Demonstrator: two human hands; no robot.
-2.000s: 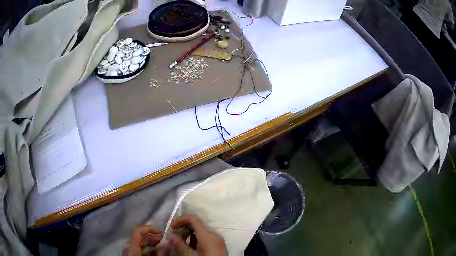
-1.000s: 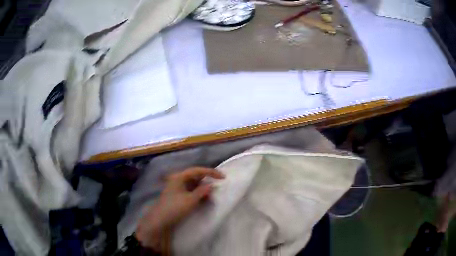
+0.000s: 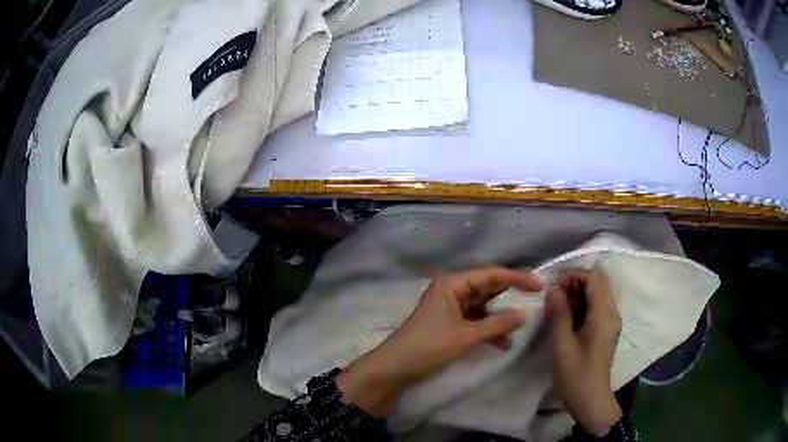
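A cream garment lies over my lap, its stitched edge raised in a fold. My left hand comes from the lower left and holds the cloth by this edge, its index fingertip at the fold and its thumb a little lower. My right hand is just right of it, thumb and fingers drawn together at the same edge, almost touching my left fingertips. What lies between the right fingertips is too small and blurred to tell. No needle or thread shows clearly there.
The table's wooden edge with a tape measure runs beyond my lap. Another cream garment with a black label hangs at left, above a blue crate. A printed sheet, brown mat, tiny pale pieces and dark threads lie on top. A clear bin is partly hidden.
The view has swung left. My right hand was far out at the right, with a pale thread stretched from the garment towards it; it is now back beside my left hand at the edge.
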